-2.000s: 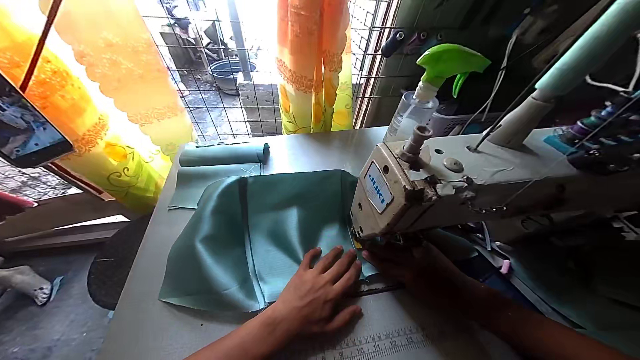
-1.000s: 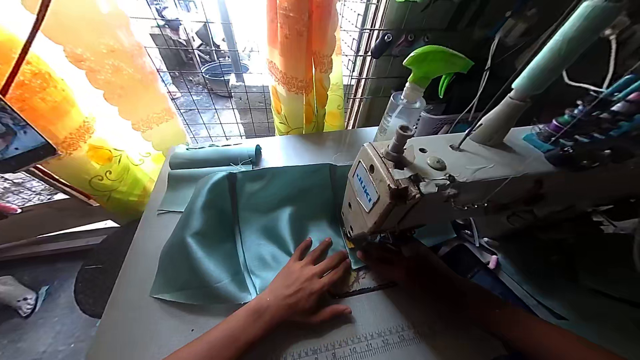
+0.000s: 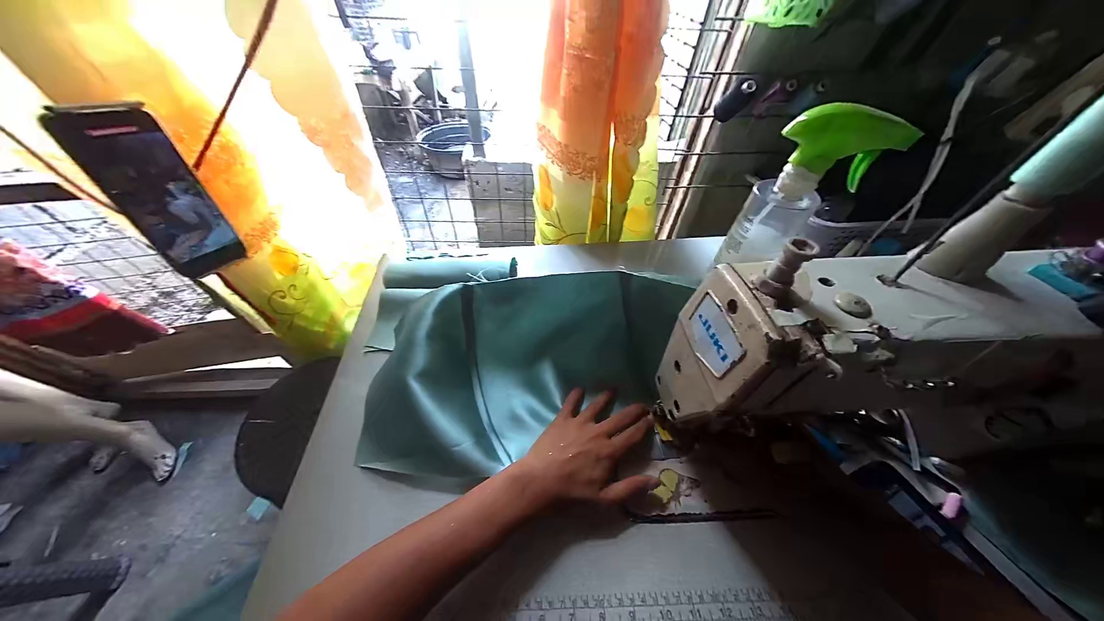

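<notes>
A green satin fabric piece (image 3: 552, 345) with dark seam lines lies across the table, its right edge at the needle area of a Juki sewing machine (image 3: 703, 345). Flat on the fabric's lower right part rests my left hand (image 3: 591, 448), fingers spread, the thumb near the machine's bed plate. My right hand (image 3: 780, 457) is in deep shadow under the machine arm, right of the needle area; its fingers and what they touch cannot be made out. Behind the fabric lies a rolled piece of the same green cloth (image 3: 448, 272).
A spray bottle (image 3: 768, 216) with a green head stands behind the machine. Measuring marks (image 3: 655, 606) run along the table's front. A phone (image 3: 147, 190) hangs at upper left. Scissors-like tools and a pink item (image 3: 951, 505) lie right, in shadow. A dark round stool (image 3: 280, 431) stands left.
The fabric has shifted away from me past the needle, and its near edge no longer covers the yellow-marked bed plate. My left hand stays on the cloth. The view has turned somewhat left.
</notes>
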